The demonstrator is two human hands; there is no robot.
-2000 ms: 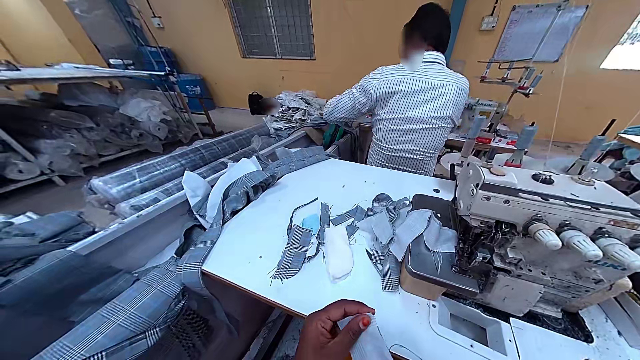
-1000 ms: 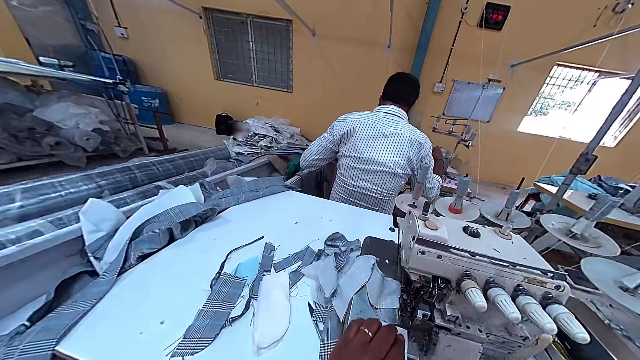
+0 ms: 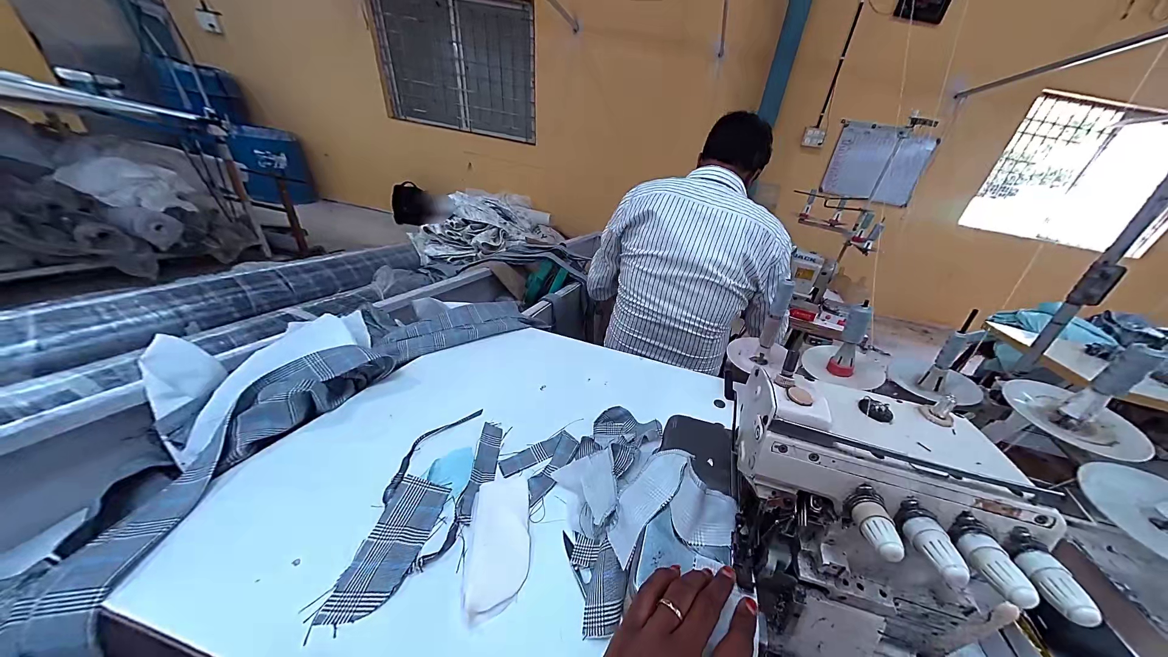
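My left hand [image 3: 684,616], with a ring on one finger, lies palm down with spread fingers on a light fabric piece [image 3: 664,546] at the left side of a white overlock sewing machine [image 3: 894,456]. Whether its fingers grip the fabric is hidden. Grey plaid and pale fabric scraps [image 3: 639,484] are heaped just beyond the fingers, partly over the machine's dark cloth plate [image 3: 698,443]. Farther left on the white table [image 3: 328,474] lie a white fabric piece [image 3: 495,547] and a frayed plaid strip [image 3: 388,552]. My right hand is not in view.
Long plaid and white fabric pieces [image 3: 310,379] hang over the table's left edge beside a grey trough [image 3: 55,465]. Behind the table a person in a striped shirt [image 3: 698,265] faces away. Thread cones on stands [image 3: 849,342] stand behind the machine at right.
My left hand was at the table's front edge with a light piece between its fingers; now it lies flat beside the machine. The view has swung to the right.
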